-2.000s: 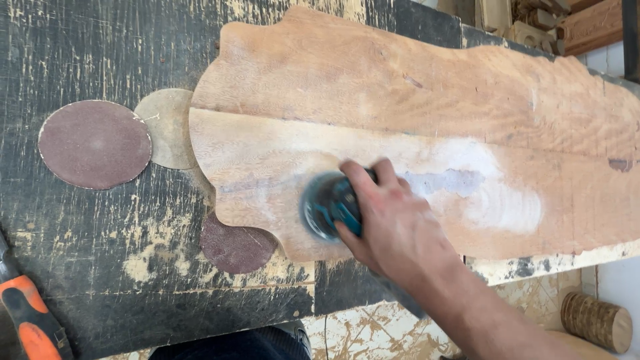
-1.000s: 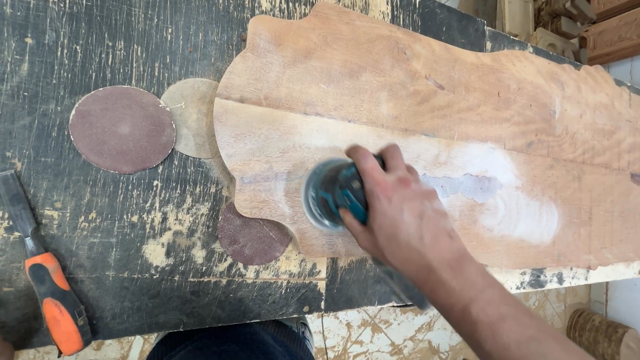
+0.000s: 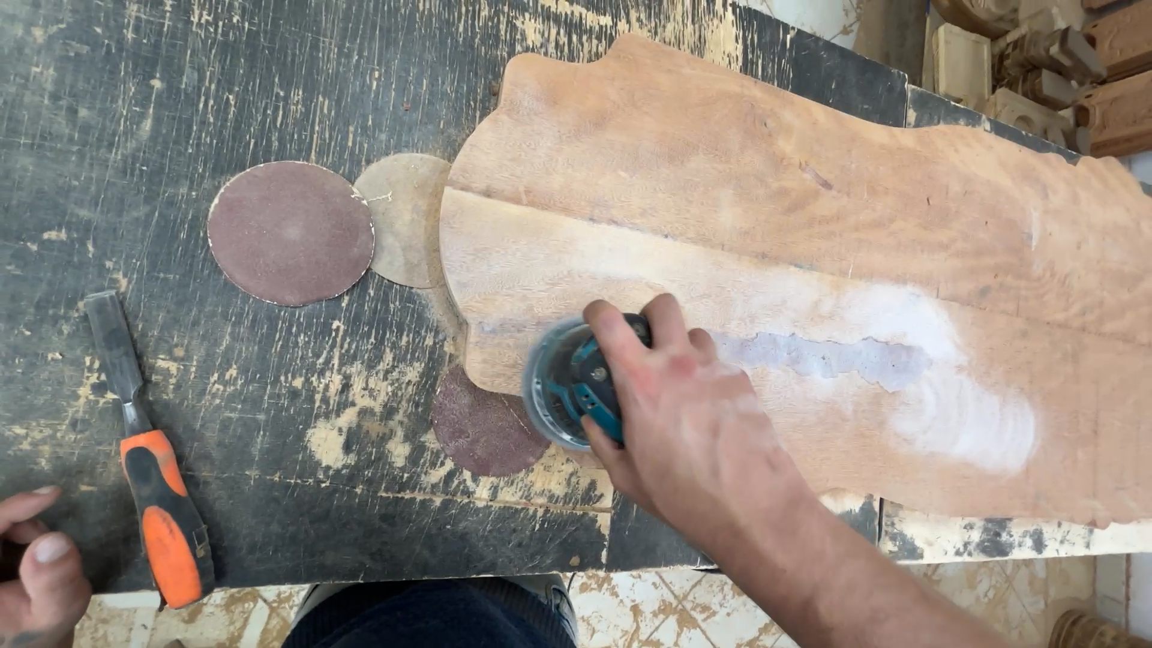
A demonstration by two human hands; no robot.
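My right hand (image 3: 693,414) grips a teal and black power sander (image 3: 580,382), its round base against the near left edge of a shaped wooden panel (image 3: 765,180). White dust and a grey-violet patch (image 3: 828,358) mark the panel right of the hand. My left hand (image 3: 40,571), partly in view at the lower left, holds nothing visible and has its fingers apart. Beside it lies a chisel (image 3: 148,450) with an orange and black handle. Left of the panel are a reddish-brown sanding disc (image 3: 291,234) and a tan disc (image 3: 407,220); another reddish disc (image 3: 486,427) lies partly under the panel.
The worn black workbench (image 3: 270,522) carries all of this. Carved wooden pieces (image 3: 1035,72) are stacked beyond its far right edge. Below the near edge show a dusty tiled floor (image 3: 666,607) and my dark-clothed legs (image 3: 432,616). A ridged round wooden piece (image 3: 1089,630) stands at the lower right.
The sander in my right hand has moved toward the panel's near left edge. My left hand has come further into view at the lower left. The view has shifted left.
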